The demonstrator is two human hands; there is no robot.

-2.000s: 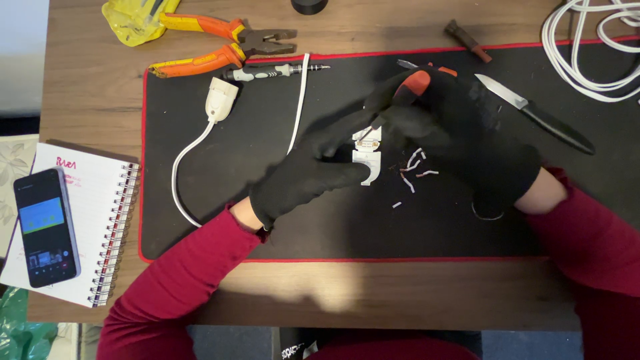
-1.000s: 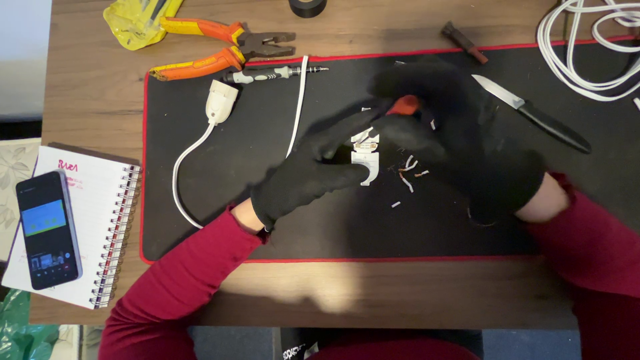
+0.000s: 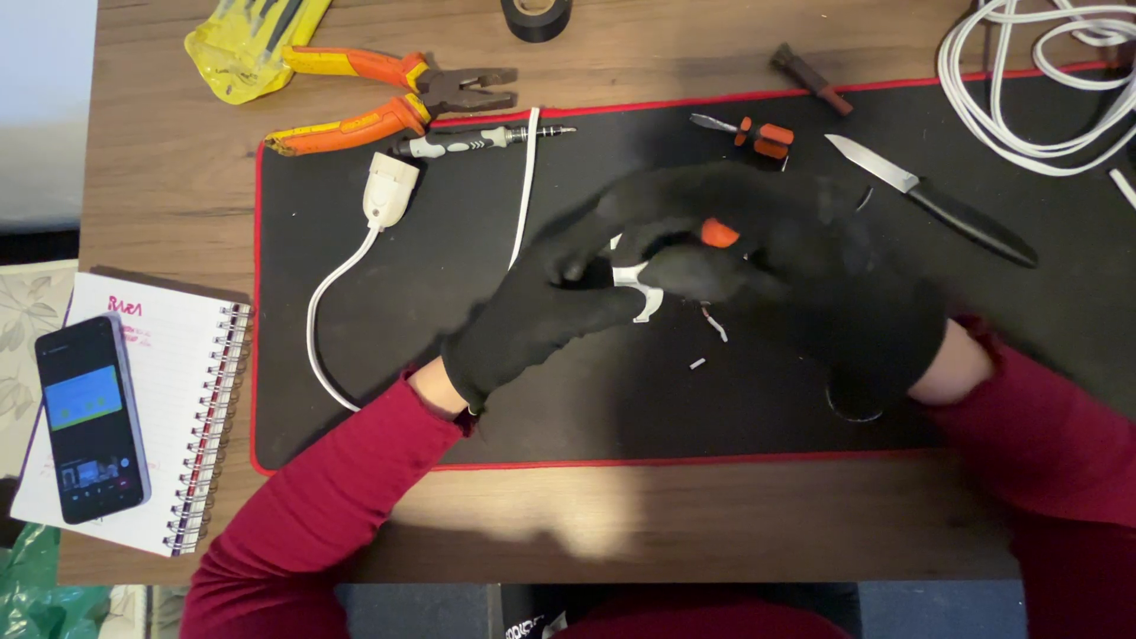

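My left hand [image 3: 568, 275], in a black glove, grips a small white plastic fitting [image 3: 646, 293], partly covered by my fingers. My right hand [image 3: 825, 275], gloved too and blurred, reaches over the fitting from the right; the red-orange tip [image 3: 720, 232] of something shows between its fingers, and the rest is hidden. Beyond my hands, a small screwdriver with a red handle [image 3: 770, 139] lies on the black mat. Short bits of white wire [image 3: 715, 325] lie just below my right hand. A white cord connector [image 3: 390, 191] with its cable lies left of my left hand.
A paring knife [image 3: 967, 222] and coiled white cable [image 3: 967, 115] lie at right. Orange-handled pliers [image 3: 355, 124], a precision screwdriver [image 3: 470, 140], black tape [image 3: 536, 22] and a dark brown tool [image 3: 809, 78] are along the back. A phone [image 3: 89, 417] rests on a spiral notebook [image 3: 177, 373] at left.
My right hand has shifted down and closer over the white fitting, uncovering the small screwdriver behind it. My left hand has stayed about where it was, holding the fitting.
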